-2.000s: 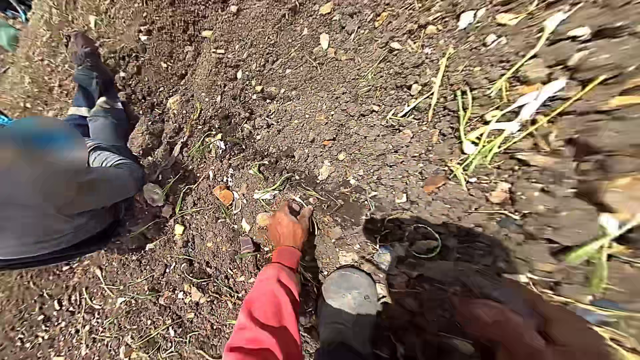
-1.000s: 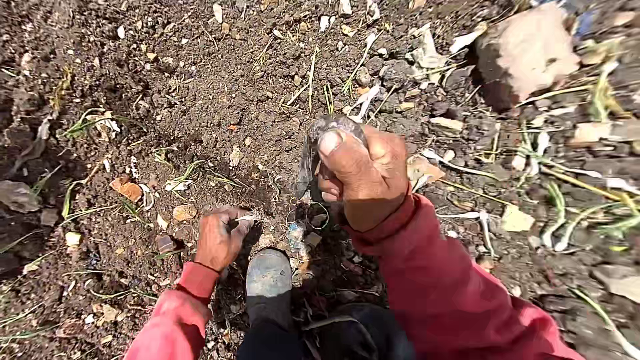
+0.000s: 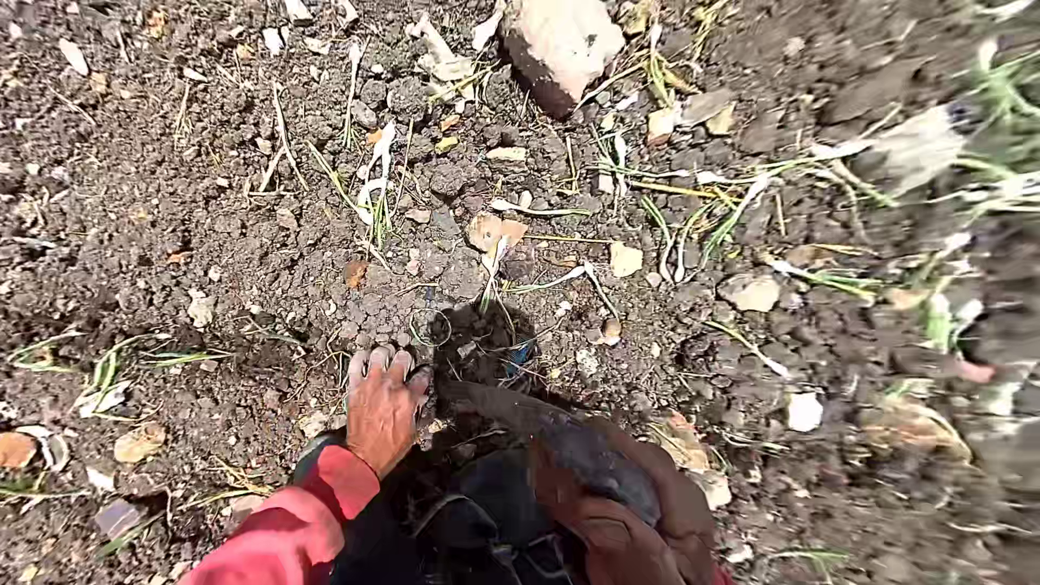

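My left hand [image 3: 382, 406], in a red sleeve, is palm down on the brown soil [image 3: 162, 284], its fingers slightly apart and pointing away from me. Nothing shows in it, though its palm is hidden. My right hand [image 3: 605, 528] lies in deep shadow at the lower middle, around a dark grey, tapered object [image 3: 569, 439] whose narrow end reaches toward my left fingertips. What that object is cannot be told. A thin green ring-shaped stem [image 3: 430, 327] lies just beyond my left hand. Seedlings with white bulbs and green leaves, onion-like [image 3: 544, 283], lie scattered ahead and to the right.
A large pale rock [image 3: 569, 41] sits at the top middle. Smaller stones, such as a whitish one [image 3: 804, 412] and a tan one [image 3: 140, 442], dot the soil. A blue scrap [image 3: 518, 357] lies in the shadow ahead of my knees. More seedlings [image 3: 101, 378] lie at the left.
One second ago my right hand was raised in sunlight, gripping a dark object; now it is lower, in shadow. My left hand has flattened onto the soil. The view has shifted right.
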